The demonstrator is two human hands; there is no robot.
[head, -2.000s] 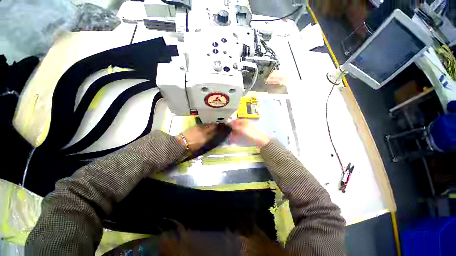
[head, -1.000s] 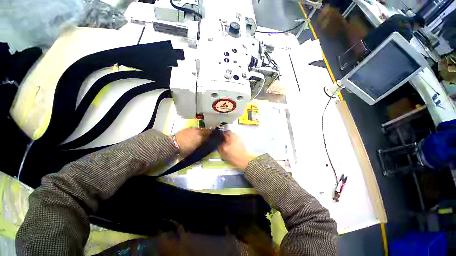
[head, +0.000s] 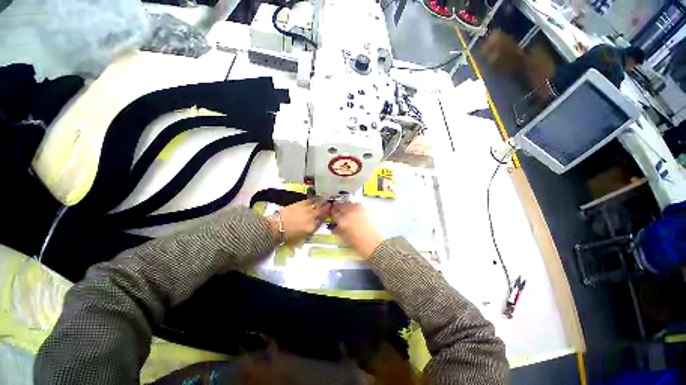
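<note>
The white sewing machine head (head: pixel 347 113) stands in the centre with a round red-and-white emblem. My left hand (head: pixel 299 219) and my right hand (head: pixel 352 224) meet just below it, fingertips close together at the needle area. A black strip (head: pixel 280 196) curves from behind my left hand to the fingers; both hands seem to hold its end. The needle and presser foot are mostly hidden. The shiny bed plate (head: pixel 323 278) with yellow tape lies in front of the hands.
Black strips (head: pixel 177 94) fan out at left. A wide black fabric pile (head: pixel 286 312) lies along the near edge. A yellow label (head: pixel 381 183) is right of the head. Red-handled snips (head: pixel 514 296) lie at right. Beyond are a monitor (head: pixel 579 120), plastic bags (head: pixel 83 34) and a person (head: pixel 594 68).
The strip that hung diagonally toward the near side between my hands is gone from there; a strip now curves behind my left hand. The view has shifted slightly; both hands stay under the head.
</note>
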